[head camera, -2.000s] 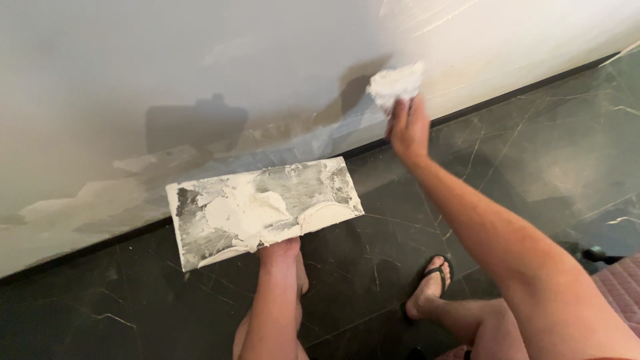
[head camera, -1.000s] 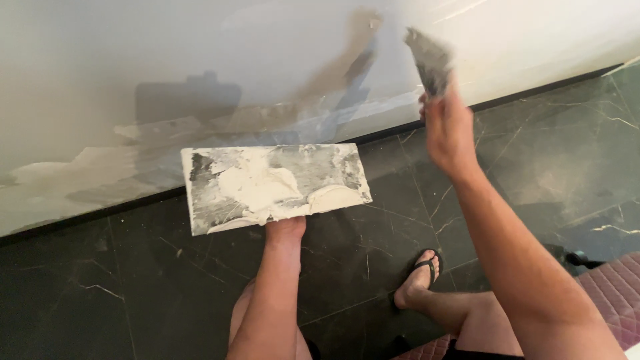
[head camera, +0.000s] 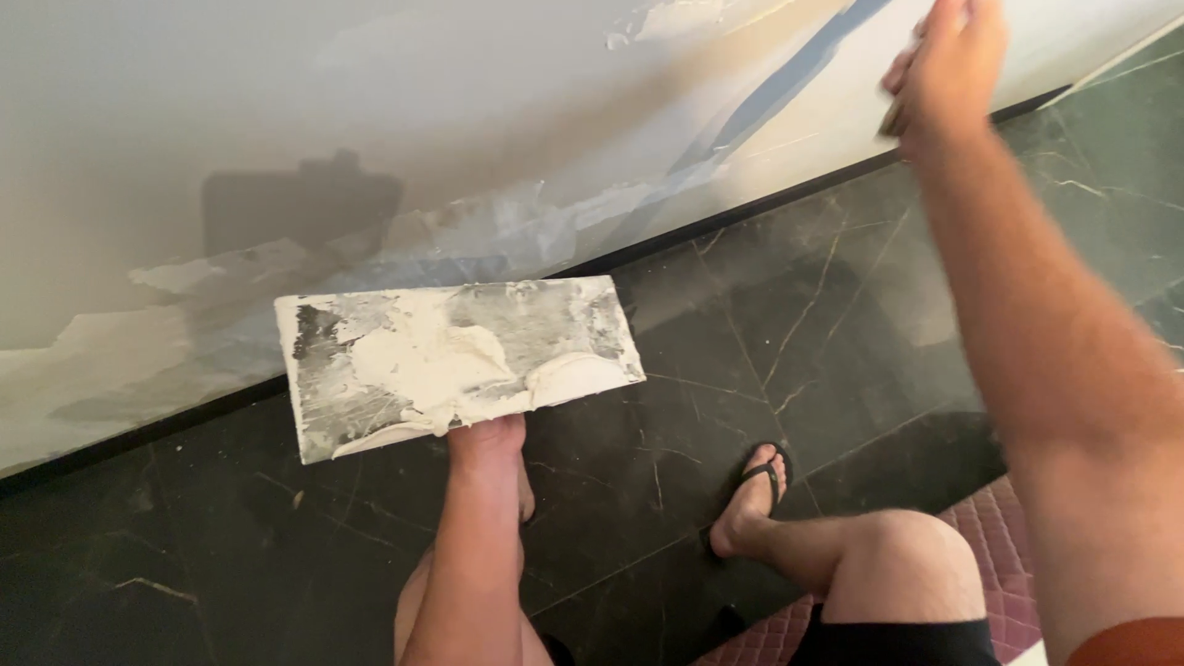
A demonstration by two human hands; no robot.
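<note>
My left hand [head camera: 488,435] is under a rectangular metal plasterer's hawk [head camera: 546,324] and holds it from below; the plate hides most of the fingers. White filling compound [head camera: 425,361] lies smeared over the plate, thickest at its middle and near edge. At the upper right, my right hand [head camera: 953,83] is closed around a putty knife [head camera: 893,118], of which only a small part shows; its blade is hidden. That hand is close to the wall [head camera: 555,111], which bears pale patches of compound; contact cannot be told.
A black baseboard [head camera: 768,199] runs along the foot of the wall. Dark marble-look tiles [head camera: 647,444] cover the floor. My foot in a black flip-flop [head camera: 766,476] rests on them. A pink quilted cover [head camera: 999,546] lies beside my knee at the lower right.
My right hand has moved along the wall to the upper right. The knife's blade, seen raised a second ago, no longer shows. My left hand still holds the hawk.
</note>
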